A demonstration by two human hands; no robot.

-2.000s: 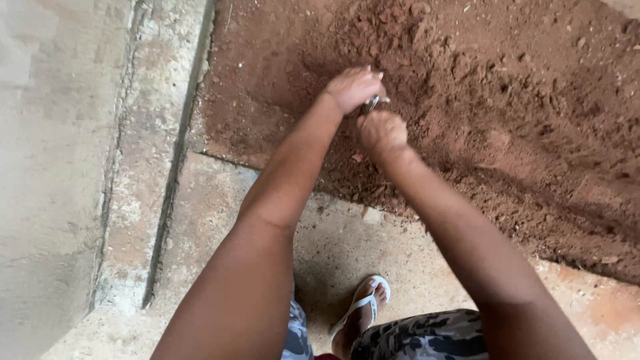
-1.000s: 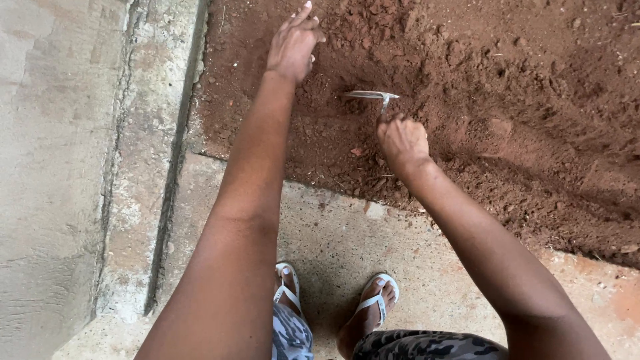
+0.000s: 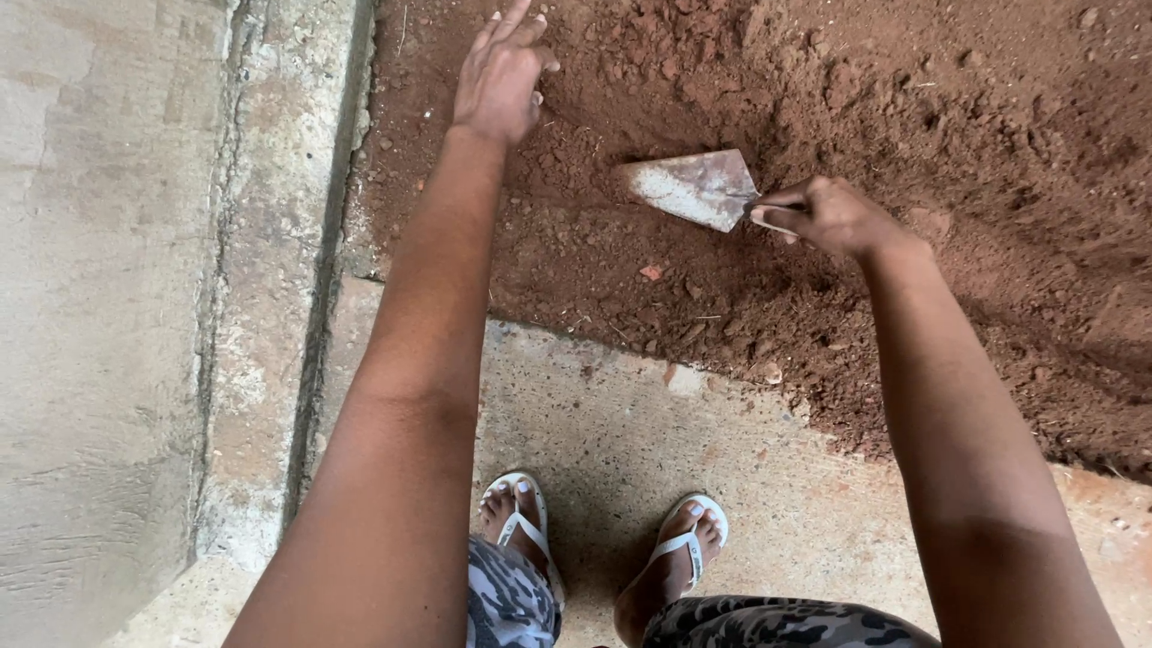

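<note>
A pointed metal trowel point(image 3: 693, 187) with a whitish, worn blade lies nearly flat against the reddish-brown soil point(image 3: 576, 243), its tip pointing left and touching or slightly in the dirt. My right hand point(image 3: 823, 216) grips its handle, which is mostly hidden by the fingers. To the left, over the soil near the top edge, my left hand point(image 3: 506, 76) is spread, palm down, and holds nothing. Whether it touches the soil cannot be told. Below the trowel, a small orange-red fragment point(image 3: 651, 271) rests on the dirt.
A concrete slab point(image 3: 594, 405) borders the soil below, where my feet stand in white flip-flops point(image 3: 540, 531). Along the left run a raised concrete curb point(image 3: 261, 270), a dark narrow gap and a smooth cement surface point(image 3: 99, 315). Loose, uneven soil extends to the right.
Two seconds ago both hands were together at the tool; the left hand has since moved away to the upper left. The trowel blade, seen edge-on a second ago, now shows its broad face.
</note>
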